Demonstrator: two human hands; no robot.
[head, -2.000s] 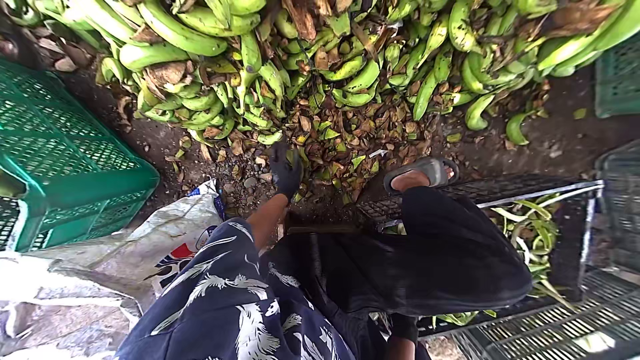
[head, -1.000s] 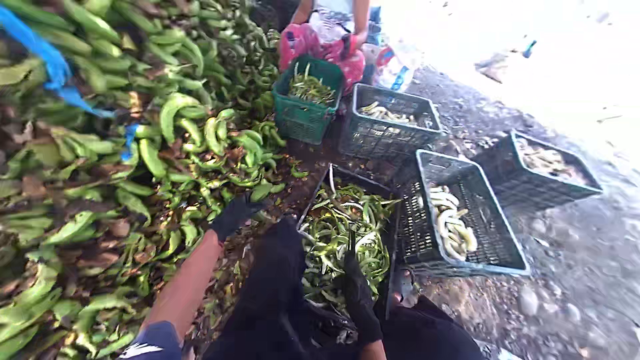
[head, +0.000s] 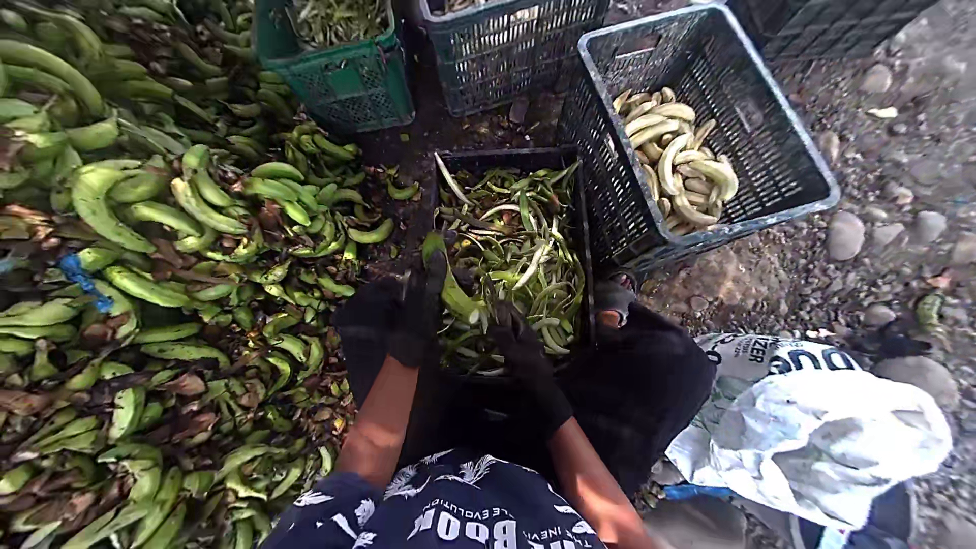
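Observation:
My left hand (head: 419, 305), in a dark glove, holds a green plantain (head: 457, 293) above the near left part of a black crate (head: 583, 252) of green peels (head: 534, 244). Close to the plantain's lower end is my right hand (head: 526, 347), also gloved, closed around a dark tool (head: 489, 293); its kind is hard to tell, and part of it is hidden by the fingers. The plantain's lower end looks pale, as if cut.
Green plantains (head: 114, 202) are heaped at left. A dark crate (head: 823, 194) at upper right holds peeled plantains (head: 675, 164). A green crate (head: 343, 84) and another dark crate (head: 496, 65) stand beyond. White sacks (head: 816, 435) lie at lower right among stones.
My left hand, near the heap one second ago, is now over the peel crate with a green plantain in it. The view has swung far from the earliest frame.

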